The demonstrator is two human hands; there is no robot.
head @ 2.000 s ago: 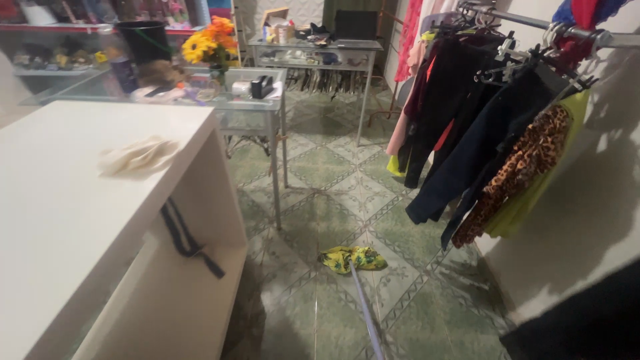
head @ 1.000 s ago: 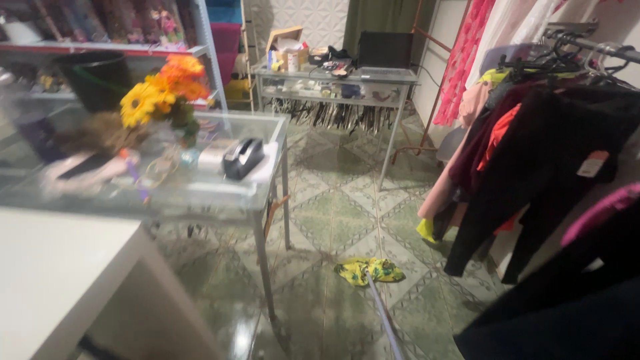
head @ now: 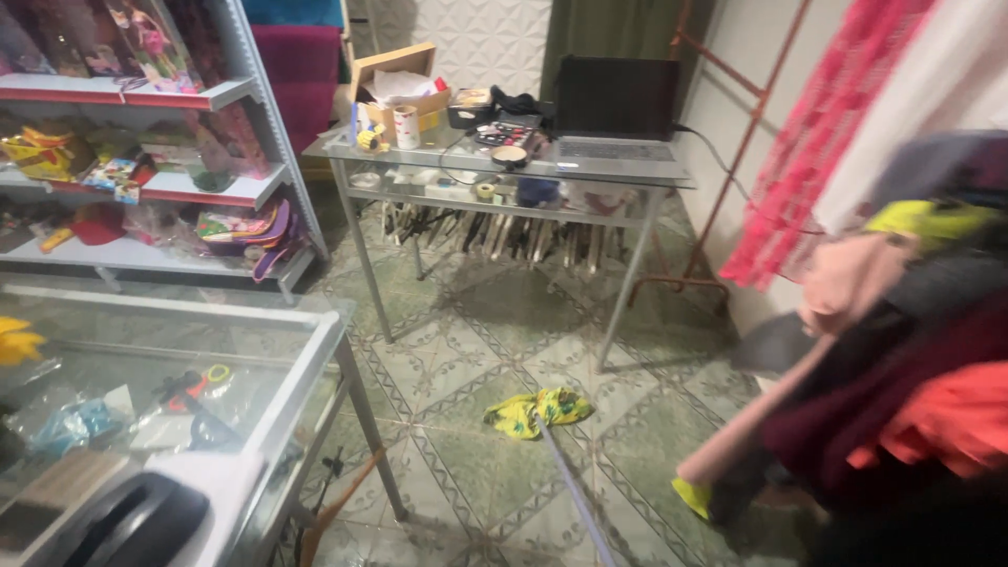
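Neither of my hands shows in the head view. A yellow patterned cloth [head: 538, 413] lies bunched on the tiled floor, around the far end of a thin pole [head: 573, 492]. The pole runs from the cloth down to the bottom edge of the view, slightly to the right, and its near end is out of sight. Patterned green and white tiles [head: 465, 480] surround the cloth.
A glass display table [head: 327, 315] is at the left, with a black tape dispenser [head: 130, 524] on it. Ahead, a glass desk [head: 614, 175] holds a laptop [head: 618, 102]. Hanging clothes [head: 850, 378] crowd the right. Shelves [head: 228, 185] of goods stand back left.
The view has moved forward through the room; the white counter at the left is out of view. The cloth and pole have moved forward with it, nearer the glass desk.
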